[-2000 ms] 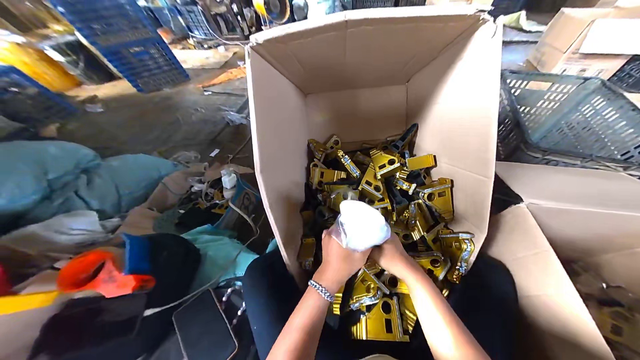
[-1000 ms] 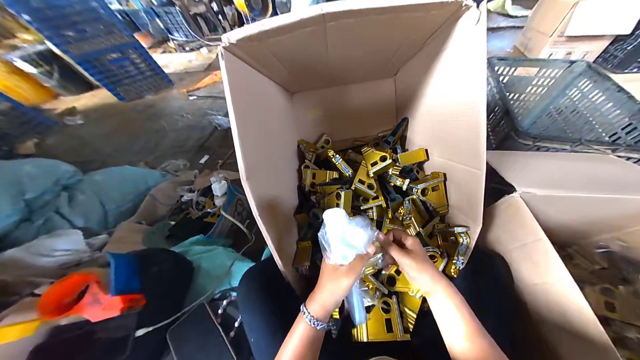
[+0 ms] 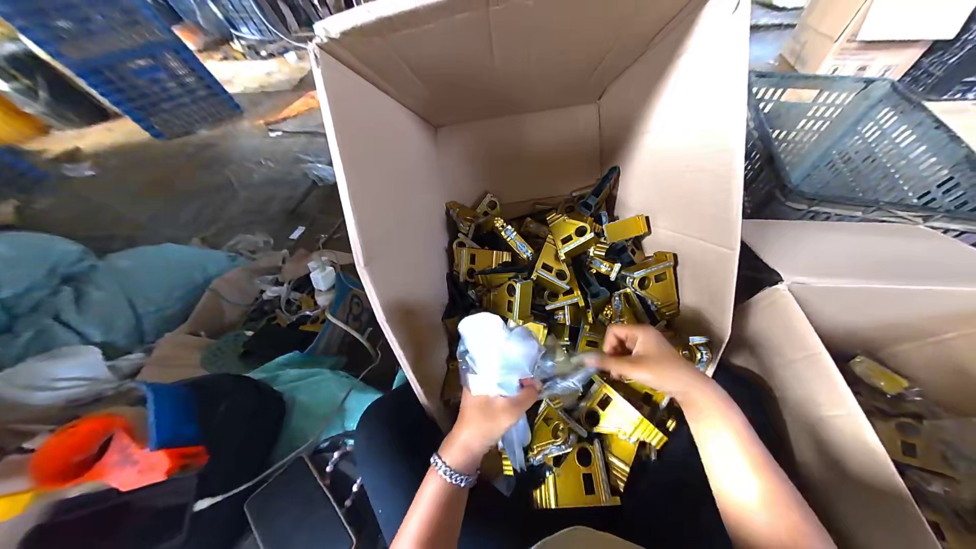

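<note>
My left hand [image 3: 492, 415], with a chain bracelet at its wrist, grips a bunch of clear and whitish plastic bags [image 3: 499, 354]. To its right, my right hand [image 3: 644, 358] has its thumb and fingertips pinched on the edge of a clear plastic bag [image 3: 568, 377] that stretches between the two hands. Both are over a cardboard box [image 3: 518, 164] that holds many gold-coloured metal parts [image 3: 572, 476] with round and square holes. Dark pieces [image 3: 600, 191] lie among them. Whether a part is inside the stretched bag cannot be told.
At right stands a second cardboard box [image 3: 846, 358] with bagged gold parts [image 3: 881, 375]. Behind it is a grey-green plastic crate [image 3: 854, 145]. Teal sacks [image 3: 99, 282], an orange tape dispenser [image 3: 107, 454], a dark flat object [image 3: 299, 507] and a white plug [image 3: 322, 276] lie at left.
The hands, close together two seconds ago, have moved apart. A clear bag now stretches from the left hand's bunch to the right hand.
</note>
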